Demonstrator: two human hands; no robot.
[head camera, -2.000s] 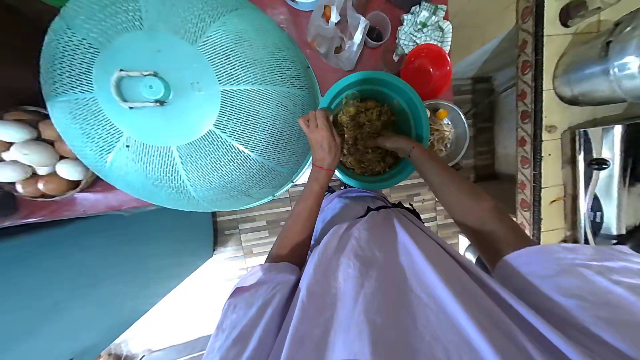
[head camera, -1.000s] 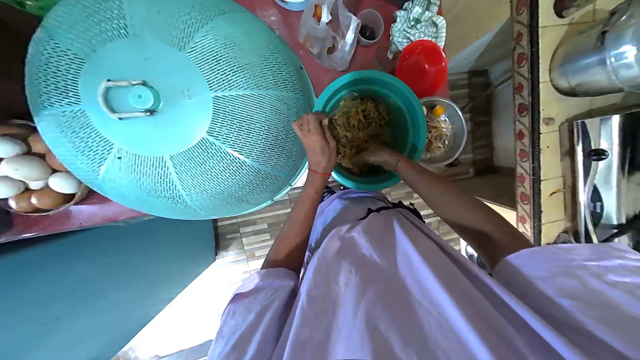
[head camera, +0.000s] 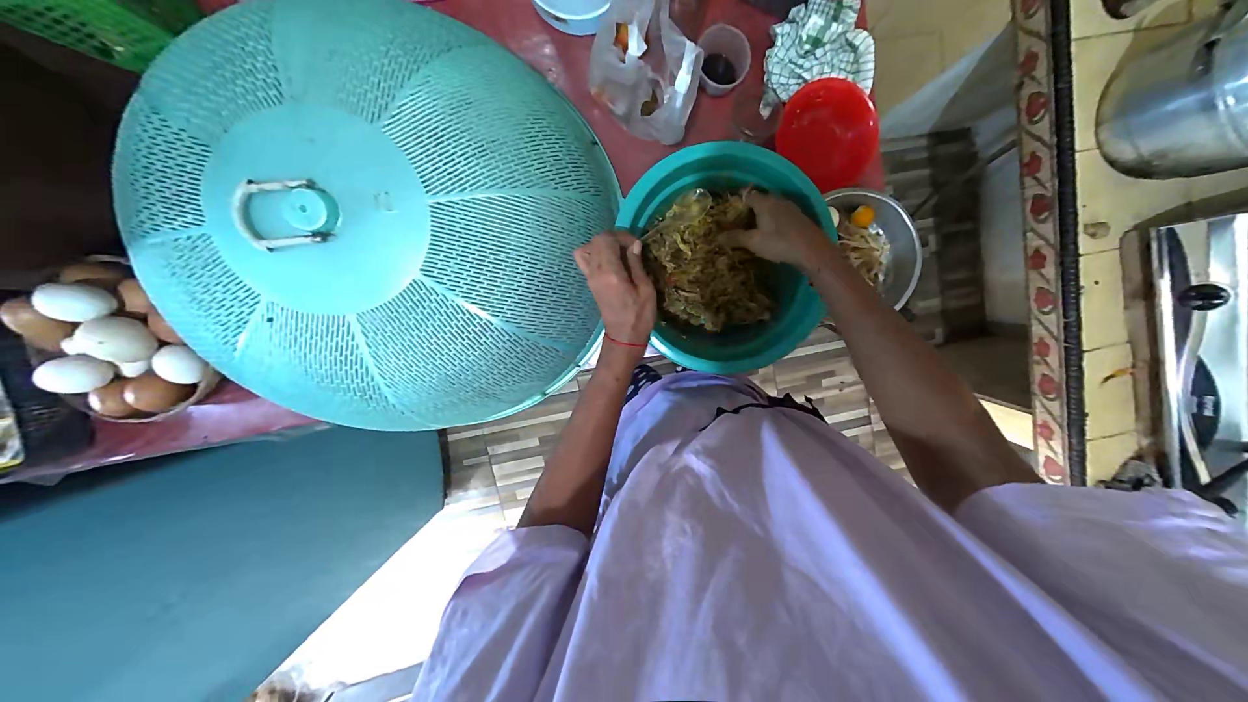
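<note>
A teal plastic basin holds a mound of shredded, yellowish-brown food mixture. My left hand, with a red string at its wrist, grips the basin's left rim. Inside the basin, my right hand reaches into the upper right part of the mixture with bent fingers; its fingertips are partly hidden, and whether it grasps any food cannot be told. A spoon-like utensil seems to lean on the mixture near the upper left rim. Just right of the basin stands a metal bowl with pale shreds and an orange-yellow item.
A large teal mesh food cover fills the table's left side, beside a basket of eggs. Behind the basin are a plastic bag, a cup with dark contents, a checked cloth and a red bowl. A stove stands at right.
My right hand has moved from the lower right part of the mixture to its upper right. My left hand stays at the basin's left rim.
</note>
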